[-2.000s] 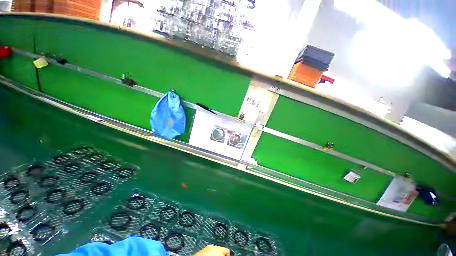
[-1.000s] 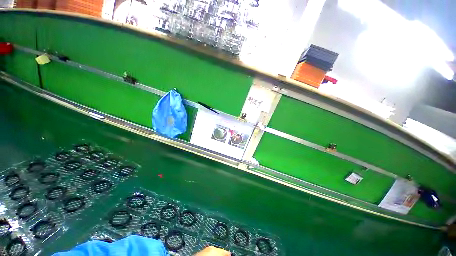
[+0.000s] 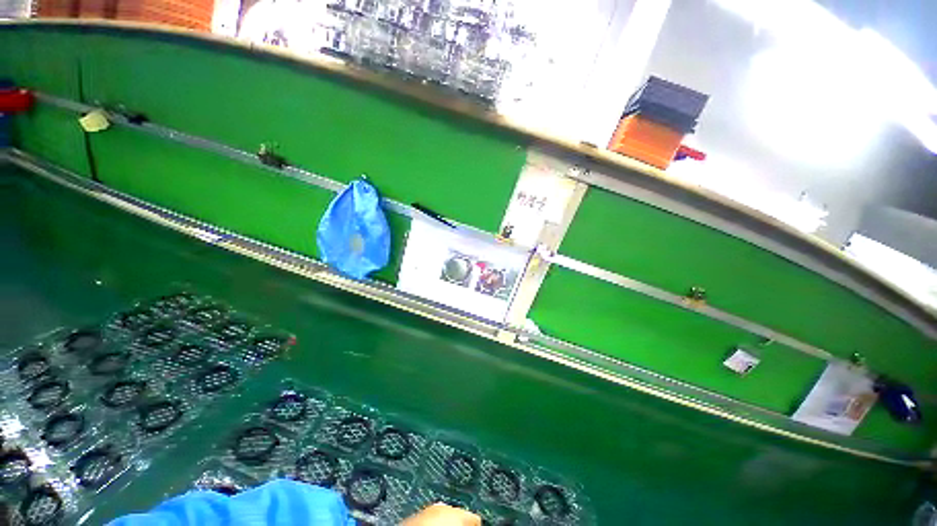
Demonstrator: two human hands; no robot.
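Note:
Clear plastic trays with black rings in their pockets lie on the dark green surface. One tray [image 3: 134,375] is at the left and another [image 3: 421,457] at the bottom centre. A blue sleeve [image 3: 247,505] enters at the bottom edge, over the near part of the trays. Right of it a small piece of bare skin shows, seemingly my left hand [image 3: 442,515], cut off by the bottom edge. Its fingers and anything in them are hidden. My right hand is not seen.
A green partition [image 3: 432,144] with metal rails runs across behind the trays. A blue cloth item [image 3: 354,231], an instruction sheet [image 3: 460,271] and a small paper tag [image 3: 741,360] hang on it. Orange and dark trays [image 3: 658,121] stand above the wall.
The view has shifted slightly, so the wall items sit a little further right. A small red spot on the green surface has moved left, to the left tray's edge. The sleeve and hand have barely moved.

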